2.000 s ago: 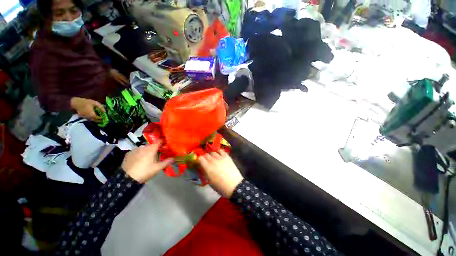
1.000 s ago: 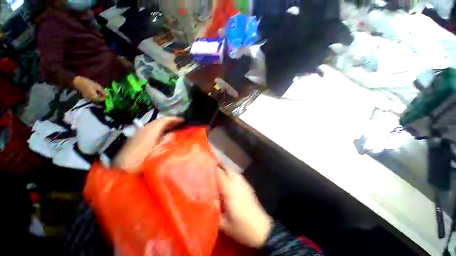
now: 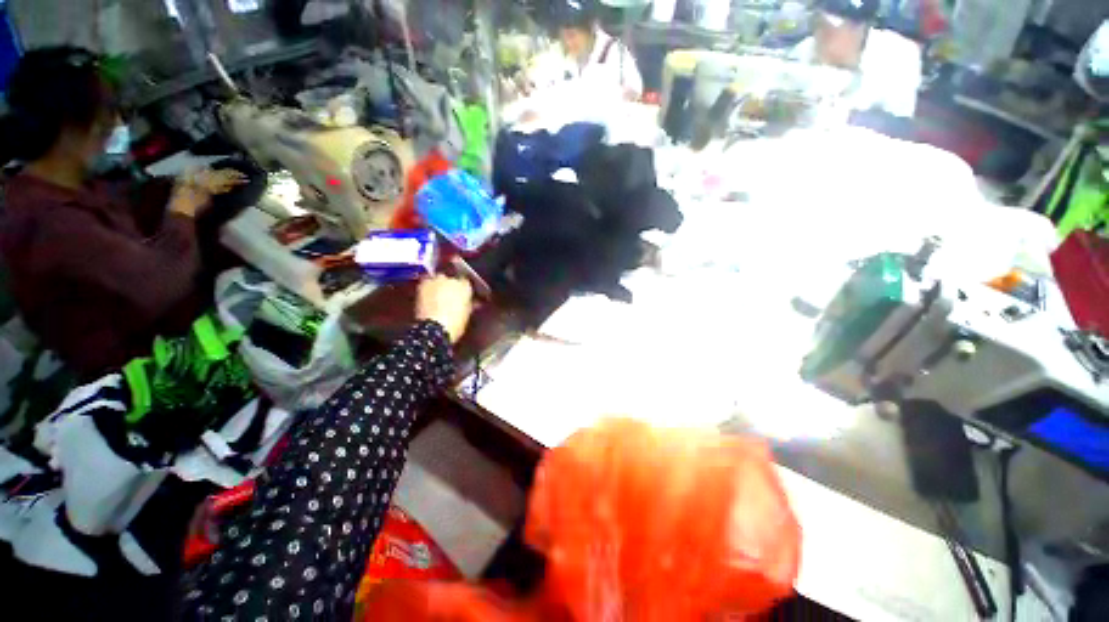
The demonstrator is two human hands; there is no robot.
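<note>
The thin orange-red plastic bag [image 3: 663, 516] is puffed up at the bottom centre, over the front edge of the white table [image 3: 863, 535]. My left hand [image 3: 445, 304] is stretched forward at the far left end of the table, beside a small pale item [image 3: 471, 278]. Its fingertips are blurred, and I cannot tell whether they grip anything. My right hand is not in view. A printed red packet [image 3: 407, 553] lies low, partly hidden by my left sleeve and the bag.
A purple-white box [image 3: 395, 254], blue packet [image 3: 460, 208] and black cloth heap [image 3: 578, 225] lie ahead. A sewing machine [image 3: 918, 352] stands right, with a dark flat object [image 3: 936, 450] and scissors [image 3: 969, 571] near. A person [image 3: 91, 261] sits left beside black, white and green pieces [image 3: 183, 377].
My left hand has left the red bag and reached forward. The bag has moved right and puffed up. My right hand has gone out of view. The other person's hands moved towards their machine.
</note>
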